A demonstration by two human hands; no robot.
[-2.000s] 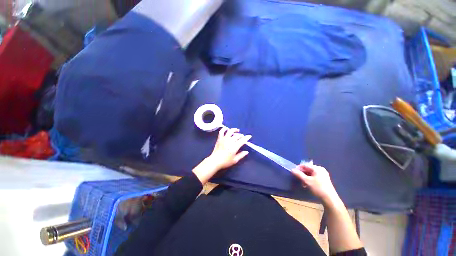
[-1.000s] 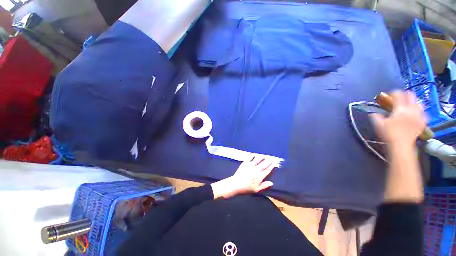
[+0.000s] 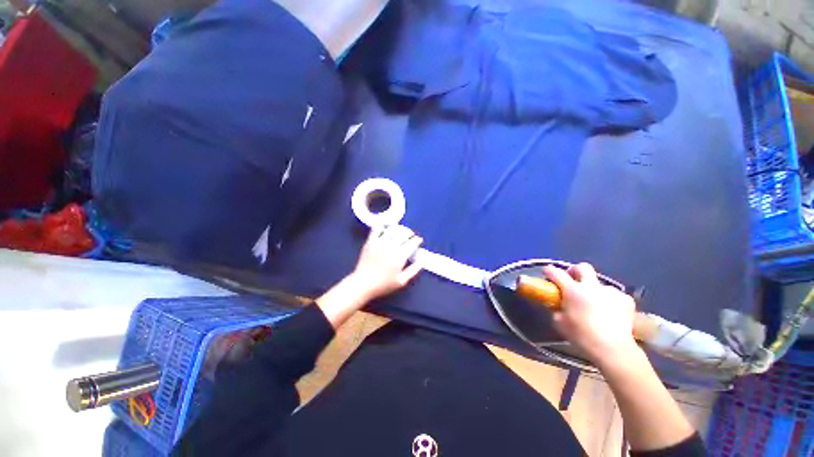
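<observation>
My right hand [image 3: 593,312] grips the wooden handle of the steam iron [image 3: 513,308], whose pointed tip faces left. The iron sits over the near edge of the navy panel [image 3: 486,192], on the right end of the white tape strip [image 3: 455,269]. My left hand [image 3: 389,261] is on the tape's left part, just below the tape roll [image 3: 378,203]; whether its fingers pinch the tape or only press it is unclear. The roll lies flat on the dark blue table cover [image 3: 660,205].
Stacked navy pieces [image 3: 544,71] lie on the table's far side. A navy pile [image 3: 205,143] with white bits is at left. A blue basket [image 3: 165,357] with a metal cylinder [image 3: 114,386] stands lower left. Blue crates [image 3: 772,161] stand at right. The hose [image 3: 692,339] runs right.
My right hand has brought the iron left from the table's right side onto the tape's end. My left hand has moved left along the tape towards the roll.
</observation>
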